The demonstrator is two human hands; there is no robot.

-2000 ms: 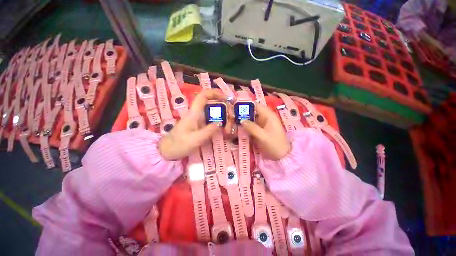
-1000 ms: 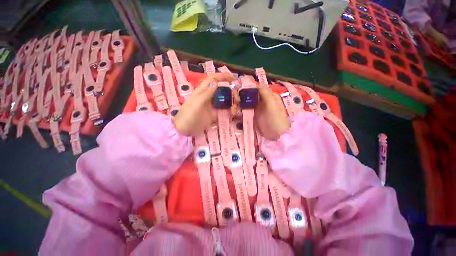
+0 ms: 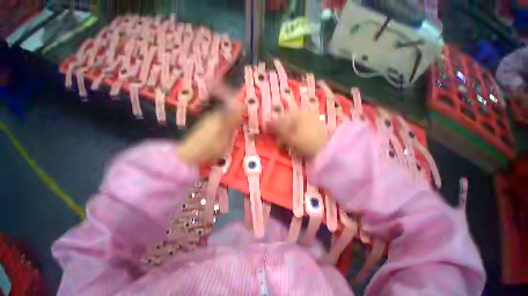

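Observation:
Pink smartwatches point(image 3: 252, 165) lie face down, sensor windows up, on the red tray point(image 3: 269, 179) in front of me, where some red pockets show. My left hand point(image 3: 211, 134) is blurred at the tray's left edge. A blurred pink strap point(image 3: 223, 92) rises from its fingers, so it seems to hold a smartwatch; the case is not clear. My right hand point(image 3: 302, 132) is over the tray's upper middle with fingers bent down among the straps. Blur hides whether it holds a watch.
A second red tray point(image 3: 197, 104) loaded with pink watches is at upper left. A white box point(image 3: 373, 43) with black antennas and a yellow label point(image 3: 292, 33) are behind. Stacked trays point(image 3: 472, 107) stand right. More watches point(image 3: 194, 217) show low at left, near my lap.
The view has turned left, so the trays shift right. My hands, earlier together holding two watches with screens up, have moved apart; those screens no longer show.

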